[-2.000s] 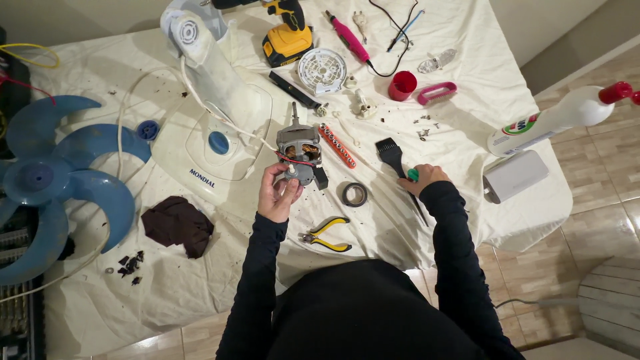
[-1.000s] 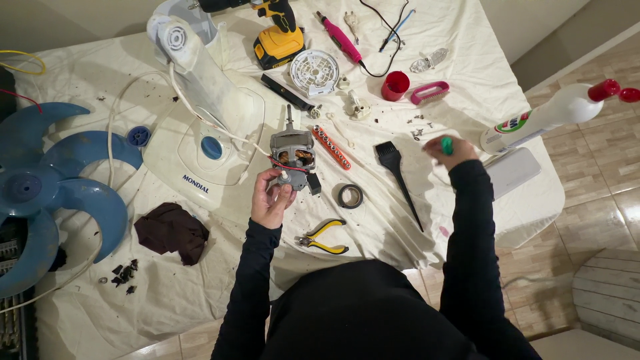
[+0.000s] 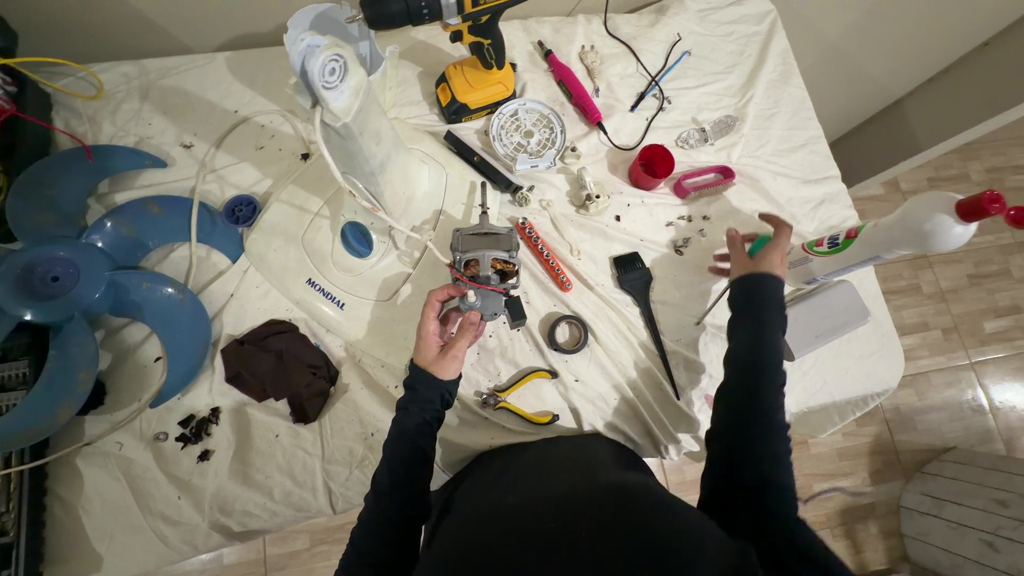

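My left hand (image 3: 448, 332) grips the grey rear housing of a small electric fan motor (image 3: 486, 260), its shaft pointing away from me. Copper windings and a red wire show on the motor, and a white cord runs from it to the fan's stand (image 3: 384, 160). At the right, my right hand (image 3: 756, 248) holds a screwdriver (image 3: 758, 245) by its green handle, its thin shaft pointing down to the left. Small screws (image 3: 682, 245) lie left of that hand. An orange rail of sockets (image 3: 544, 254) lies just right of the motor.
Blue fan blades (image 3: 112, 272) and a dark cloth (image 3: 280, 368) lie at left. Yellow-handled pliers (image 3: 524, 398), black tape (image 3: 568, 334) and a black brush (image 3: 646, 320) lie nearer me. Behind are a cordless drill (image 3: 480, 80), a pink rotary tool (image 3: 572, 84) and a red cup (image 3: 651, 166). A white bottle (image 3: 888, 236) is at right.
My right hand has moved right, away from the black brush, with the green-handled tool in it. My left hand still holds the motor.
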